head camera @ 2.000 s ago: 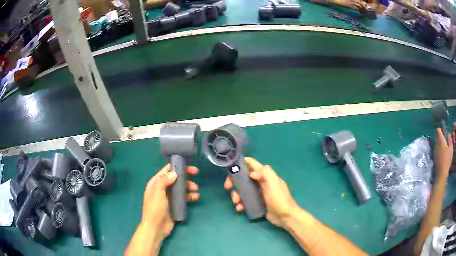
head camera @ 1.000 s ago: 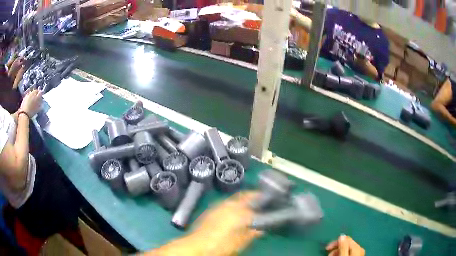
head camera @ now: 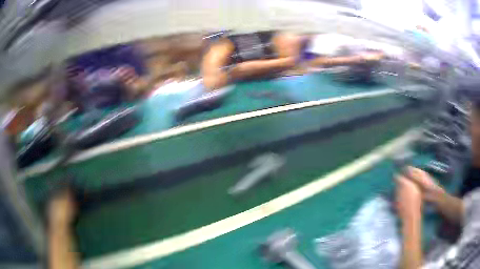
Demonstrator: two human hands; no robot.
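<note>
The view is strongly blurred. One hand with its forearm, seemingly my left hand [head camera: 62,207], reaches up at the far left over the conveyor. A dark blur lies at its fingertips, and I cannot tell whether it holds anything. My right hand is not in view. A grey handheld fan [head camera: 284,244] lies on the green bench at the bottom, its handle cut off by the lower edge. Another grey fan [head camera: 258,172] lies on the dark green conveyor [head camera: 173,207], beyond the pale rail.
A crumpled clear plastic bag [head camera: 366,231] lies at the lower right. Beside it a neighbouring person's hands [head camera: 413,189] are near a small grey thing. The pale rail [head camera: 221,223] crosses diagonally. People's arms and dark piles show across the conveyor.
The view has swung right. The left pile of fans is out of view. The two fans held by my left hand are no longer visible, and my right hand has left the picture.
</note>
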